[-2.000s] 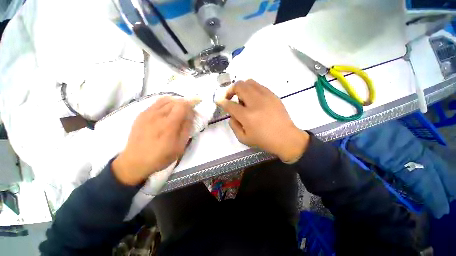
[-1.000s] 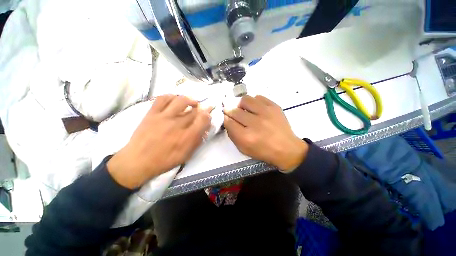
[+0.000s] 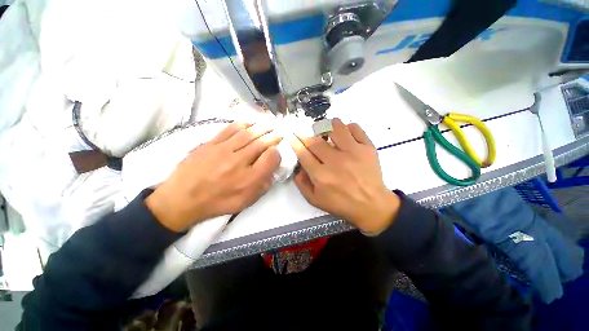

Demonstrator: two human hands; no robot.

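The white lining (image 3: 139,97) of the garment lies in a soft heap at the left and runs under my hands to the needle area. A brown tab (image 3: 89,161) sticks out from a dark edge. My left hand (image 3: 223,169) lies flat on the white cloth, fingertips near the presser foot (image 3: 282,111). My right hand (image 3: 342,169) is right of the needle, its fingertips on the cloth edge. A small white fold shows between the hands. Glare hides the needle point and the exact fingertip contact.
Scissors (image 3: 445,134) with green and yellow handles lie right of my right hand. The sewing machine head (image 3: 310,45) stands over the cloth, with a black strap (image 3: 455,32) on it. The ruler-marked table edge (image 3: 278,238) is nearest me. Blue-grey garments (image 3: 523,236) lie low at right.
My fingertips have moved from pinching at the cloth in front of the needle to lying flatter on it, close to the presser foot. The view has shifted, so the machine and scissors appear further right.
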